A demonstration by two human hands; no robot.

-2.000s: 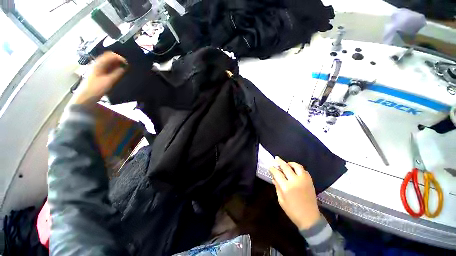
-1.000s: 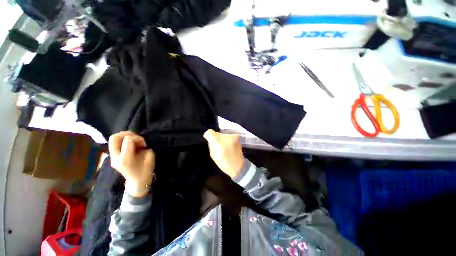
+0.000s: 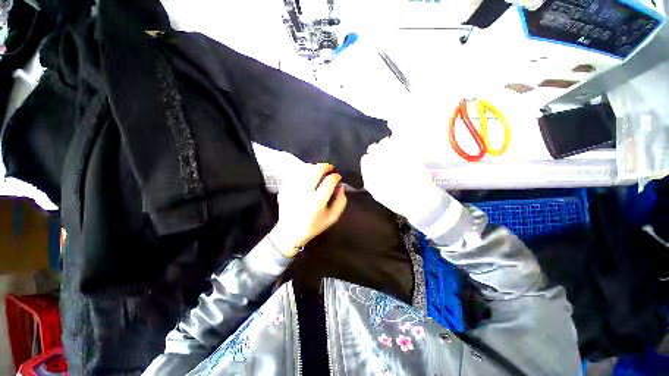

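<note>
The black garment (image 3: pixel 213 125) lies over the left part of the white table and hangs down over its front edge. Its long smooth sleeve or leg piece (image 3: pixel 293 110) runs to the right, with the end between my two hands. My left hand (image 3: pixel 312 205) has its fingers curled at the lower edge of this end. My right hand (image 3: pixel 396 176) pinches the end's right corner; it is overexposed, so its fingers are hard to make out. A strip of dark speckled pile (image 3: pixel 178 132) shows on the garment's main part.
The presser foot area (image 3: pixel 315 40) of the sewing machine is behind the sleeve. Tweezers (image 3: pixel 395 70), scissors with red and yellow loops (image 3: pixel 468 139) and a black smartphone (image 3: pixel 579 131) lie to the right. A blue crate (image 3: pixel 528 219) is under the table, a red crate (image 3: pixel 37 330) at lower left.
Both hands have left the garment's folded lower edge and moved right to the sleeve end. The view has shifted right and closer, so the garment appears further left and larger.
</note>
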